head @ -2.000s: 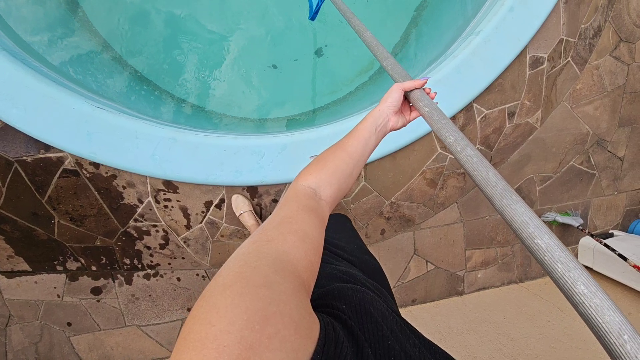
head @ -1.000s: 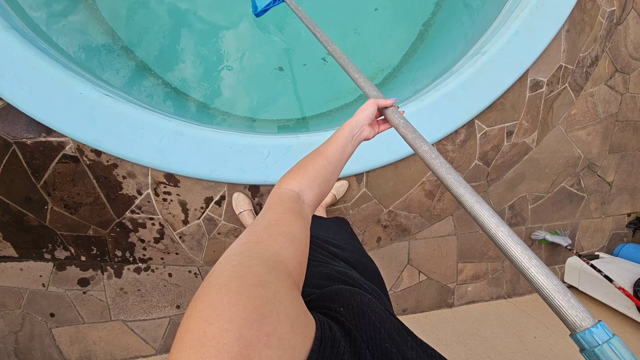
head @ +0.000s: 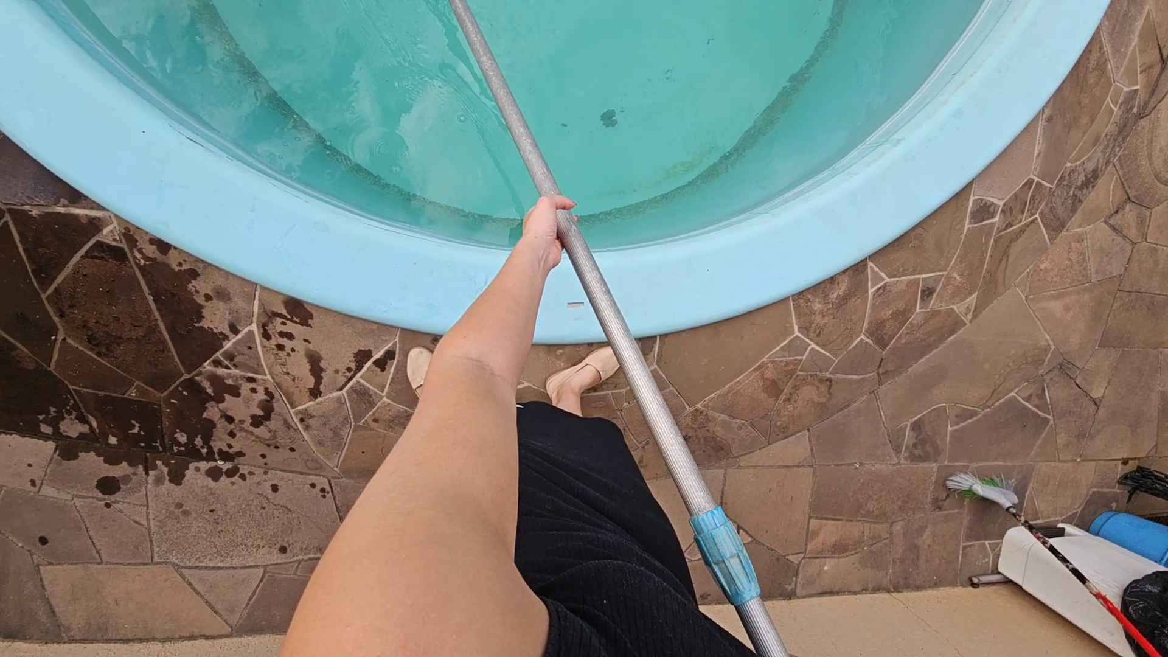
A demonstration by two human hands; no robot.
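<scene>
My left hand (head: 546, 232) is closed around a ridged grey metal telescopic pole (head: 630, 351), above the pool's light-blue rim (head: 703, 287). The pole slants from the top of the view, over the greenish water (head: 511, 100), down to the bottom right. A blue plastic locking collar (head: 725, 555) sits on its lower part, beside my black clothing (head: 593, 529). The far end of the pole is out of frame. My right hand is not in view.
Irregular stone paving (head: 967, 365) borders the pool, with dark wet patches at the left. My beige shoes (head: 584, 372) stand near the rim. At the lower right are a bristled brush (head: 984, 490), a white container (head: 1063, 570) and a blue cylindrical object (head: 1131, 537).
My left hand and the pole have moved left across the view. The blue net piece at the pole's far end has left the frame at the top, and the blue collar has come into view.
</scene>
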